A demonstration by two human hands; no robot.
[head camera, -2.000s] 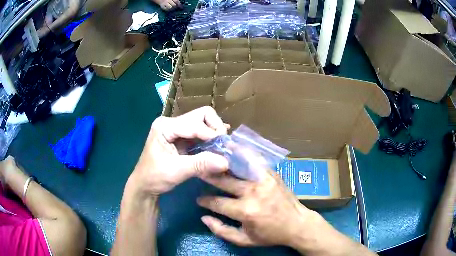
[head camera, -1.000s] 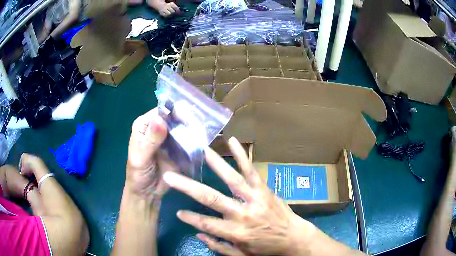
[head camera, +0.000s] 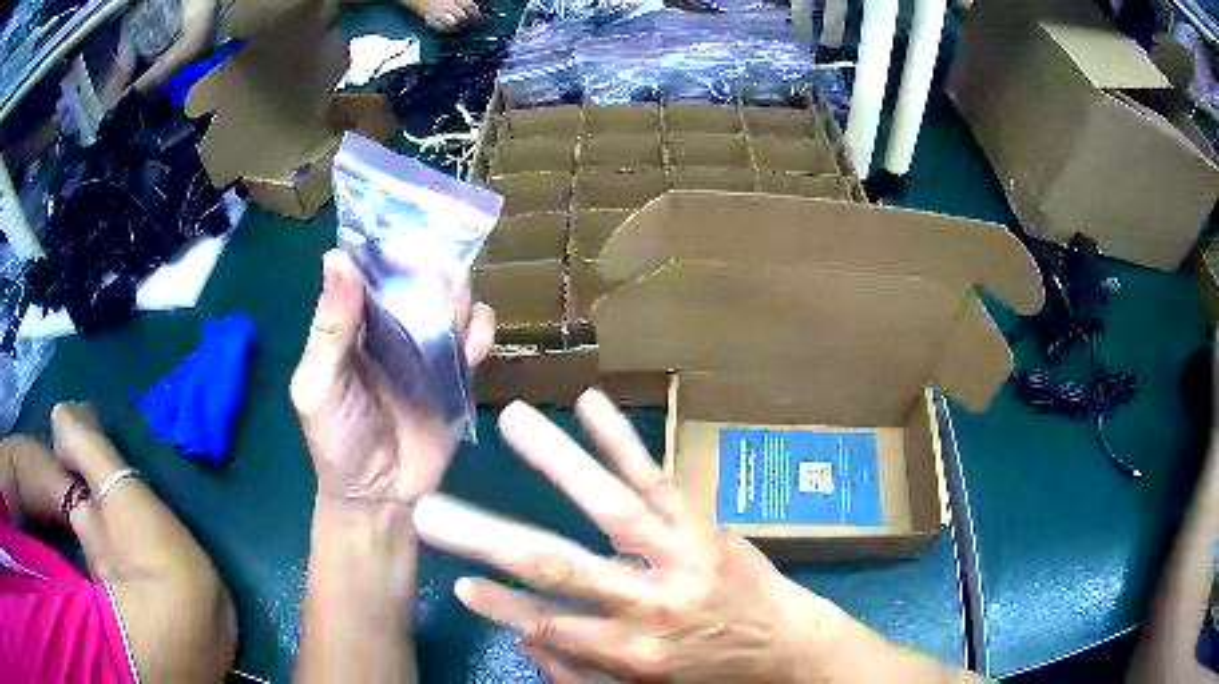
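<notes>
My left hand (head camera: 381, 401) holds a clear zip-lock bag (head camera: 408, 254) upright between thumb and fingers, left of the partitioned tray. Its contents are hard to tell through the glare; a dark part shows low in the bag. My right hand (head camera: 642, 561) is empty with fingers spread, below and right of the bag and not touching it. An open mailer box (head camera: 909, 468) stands at the right with its lid (head camera: 802, 307) raised. A blue instruction card (head camera: 789, 478) with a white QR square lies flat inside it.
The partitioned tray (head camera: 535, 241) stands behind, with bagged units (head camera: 668, 47) at its far end. A blue cloth (head camera: 201, 394) and black adapter pile (head camera: 114, 221) are left, near a neighbour's arm (head camera: 134, 535). Coiled cords (head camera: 1076, 390) and a shipping carton (head camera: 1083, 147) are right.
The bag went from between both hands to upright in my left hand, which has moved left. My right hand has come off the bag and opened.
</notes>
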